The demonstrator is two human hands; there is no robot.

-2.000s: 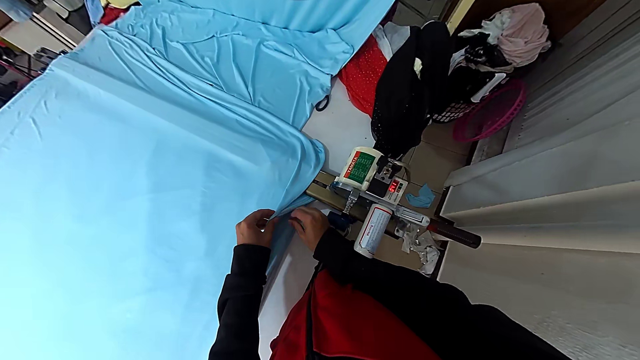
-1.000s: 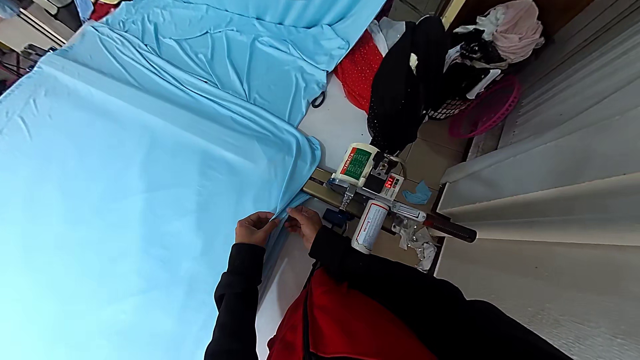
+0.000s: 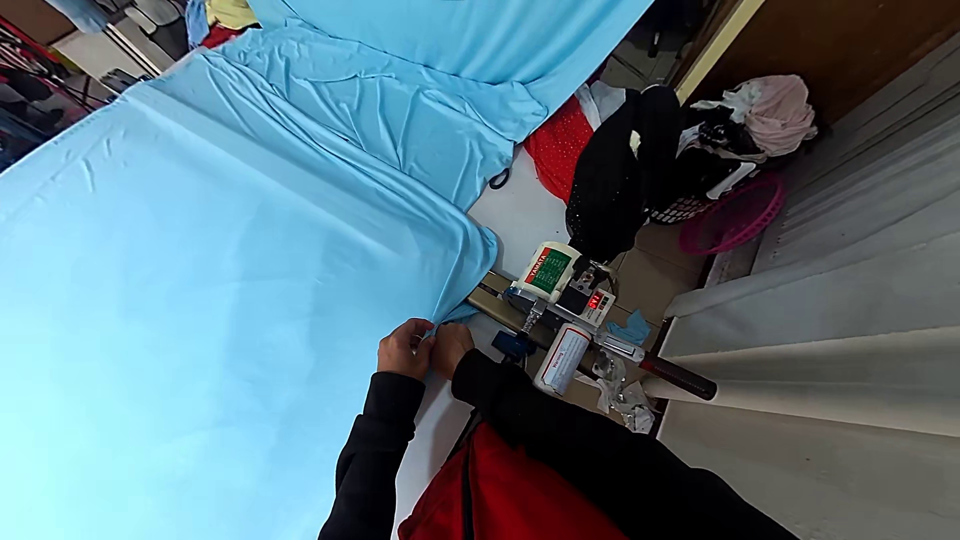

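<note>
Light blue fabric (image 3: 262,300) lies in wide layers over a white table (image 3: 536,232). My left hand (image 3: 406,349) pinches the fabric's edge between thumb and fingers, near the table's front edge. Right beside it, my right hand (image 3: 452,349) is curled at the same edge; its fingertips are largely hidden. Just to the right stands a Yamata cloth end cutter (image 3: 577,300) with a white motor housing, a red lit display and a dark handle, mounted on a metal rail (image 3: 496,309) that passes beneath the fabric.
Black cloth (image 3: 611,180) and red dotted cloth (image 3: 559,150) hang at the table's far right. Behind them, a pink basket (image 3: 739,217) stands by piled clothes (image 3: 772,112). A pale curtain (image 3: 817,337) borders the right side. Blue scissor handles (image 3: 512,343) lie near the rail.
My two hands have come closer together at the fabric edge, and the right hand is more curled than a second ago. The cutter has stayed at the same end of the rail.
</note>
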